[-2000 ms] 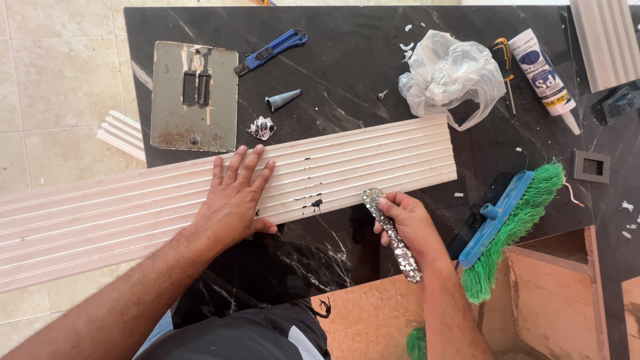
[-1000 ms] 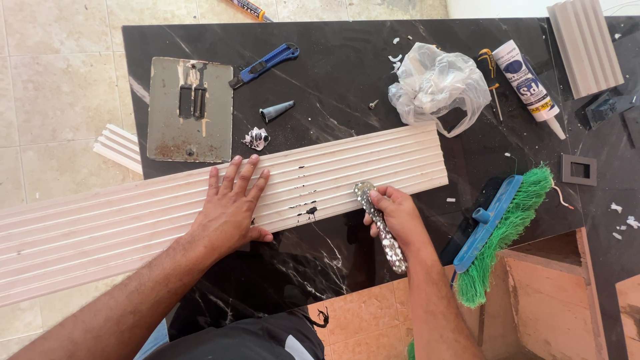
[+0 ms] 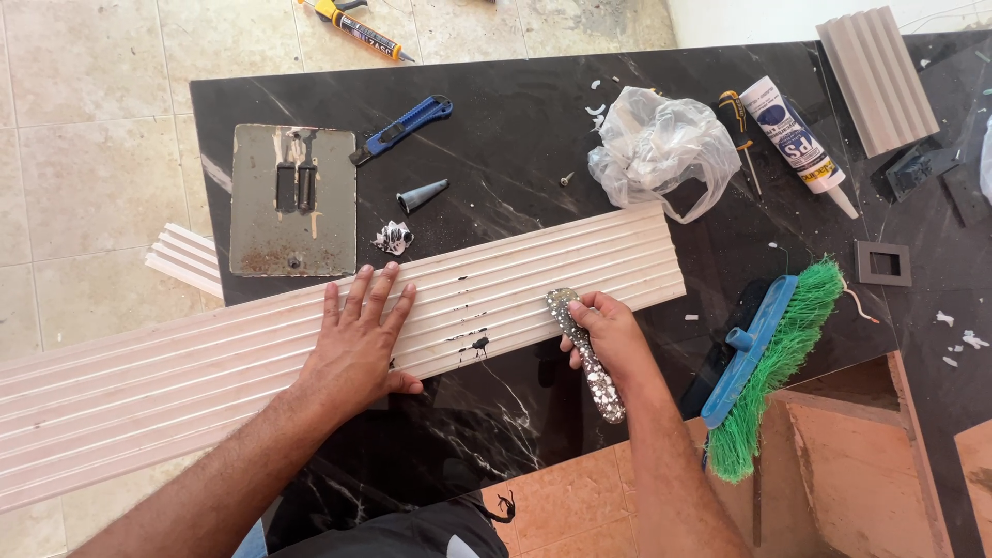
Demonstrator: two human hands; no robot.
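Note:
A long fluted panel [image 3: 542, 252], pale and ribbed, lies slantwise over the black marble-look tabletop [image 3: 496, 101] and juts past its left side. Black smears [image 3: 480, 342] mark its ribs near the lower edge. My left hand [image 3: 360, 341] rests on the panel, fingers spread, left of the smears. My right hand [image 3: 608, 333] grips a paint-speckled tool handle [image 3: 597, 372] by the panel's lower right edge; whether it carries a blade cannot be told. Above my left hand are a cut nozzle [image 3: 422, 196], a crumpled scrap with black stuff [image 3: 394, 238] and a stained metal plate [image 3: 256, 232].
Beyond the panel lie a blue snap-off knife [image 3: 403, 128], a screw [image 3: 566, 178], a plastic bag [image 3: 659, 147], a screwdriver [image 3: 742, 139] and a sealant tube [image 3: 798, 143]. At right are a green-bristled broom head [image 3: 752, 349], a square frame [image 3: 883, 263] and a short fluted offcut [image 3: 880, 81].
The view has shifted, bringing a yellow and black tube on the floor more fully into sight. Both hands keep nearly the same places on and beside the panel.

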